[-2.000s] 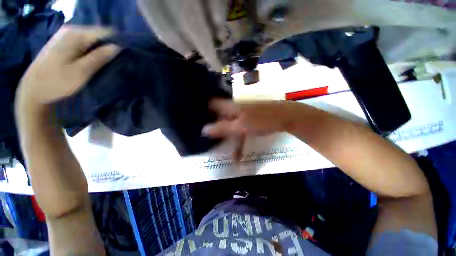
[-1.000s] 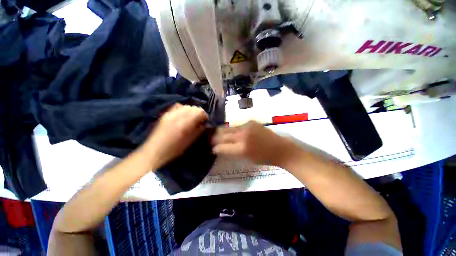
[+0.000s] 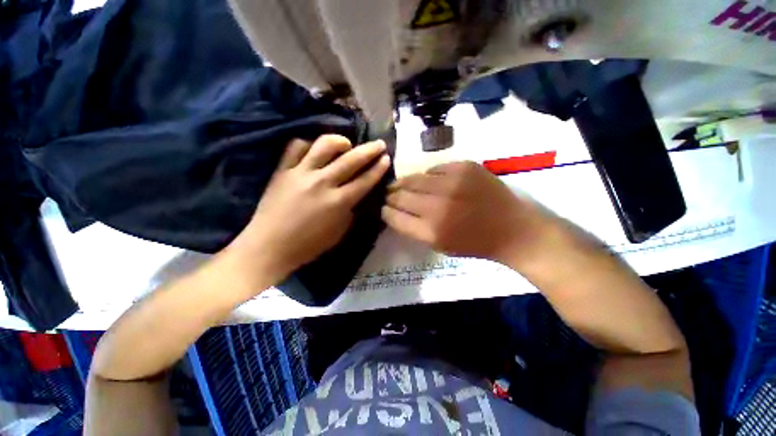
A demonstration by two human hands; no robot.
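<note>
A large dark garment (image 3: pixel 170 145) lies over the left of the white table and reaches the presser foot area of the sewing machine (image 3: pixel 366 51). My left hand (image 3: pixel 319 192) presses flat on the garment just in front of the needle area, fingers spread. My right hand (image 3: pixel 451 209) holds the garment's right edge with its fingertips, close to my left fingertips. The needle itself is hidden behind the machine head and cloth. A small ridged knob (image 3: pixel 437 137) hangs right of the needle area.
A black phone-like rectangle (image 3: pixel 634 162) lies on the table (image 3: pixel 544 264) at right, beside dark cloth pieces. A red strip (image 3: pixel 520 163) lies right of the knob. A green item (image 3: pixel 708 133) is at far right. Blue crates (image 3: pixel 247 366) stand below the table's front edge.
My left hand has gone from far left on the garment to its edge by the needle area, then flattened there. My right hand has stayed at the edge. The camera view has shifted.
</note>
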